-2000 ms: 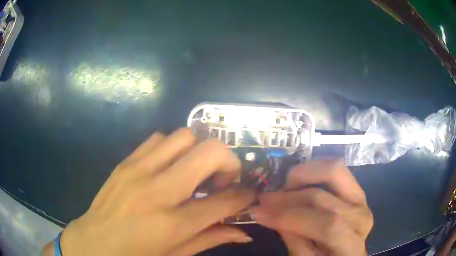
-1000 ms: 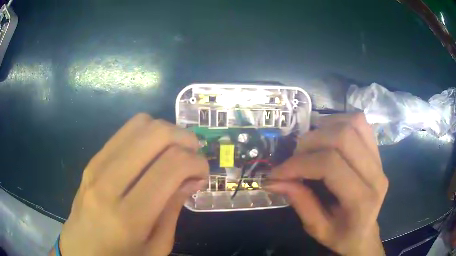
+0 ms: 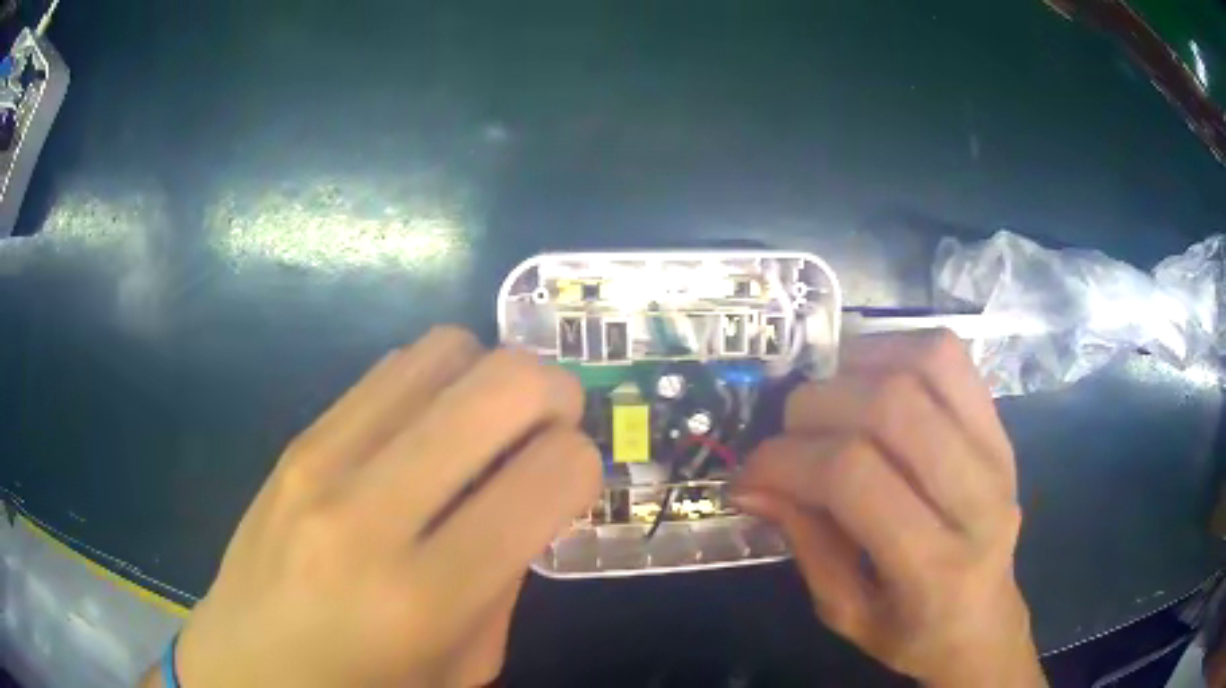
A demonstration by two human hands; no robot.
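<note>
The open white power strip housing [image 3: 672, 554] lies in the middle of the view. The green circuit board [image 3: 600, 372] sits in it with a yellow transformer [image 3: 631, 433], round pale-topped parts and a blue component [image 3: 741, 378]. A gold contact strip [image 3: 692, 508] shows along the near side, with thin black and red wires [image 3: 668, 500] above it. My left hand [image 3: 417, 497] is on the housing's left side, its fingertips at the near-left cells. My right hand [image 3: 894, 491] is at the right side, thumb and finger pinched near the strip's right end. What the fingertips hold is hidden.
A white cord [image 3: 914, 323] runs right from the housing into a clear crinkled bag [image 3: 1042, 320]. Another open white unit [image 3: 32, 128] is cut off at the upper left. A brown edge rail [image 3: 1143, 67] crosses the upper right. The dark green mat [image 3: 645, 121] reflects light.
My hands have come off the middle of the housing to its sides, uncovering the transformer and near contact strip. In the last second, the housing has shifted slightly right and nearer in view.
</note>
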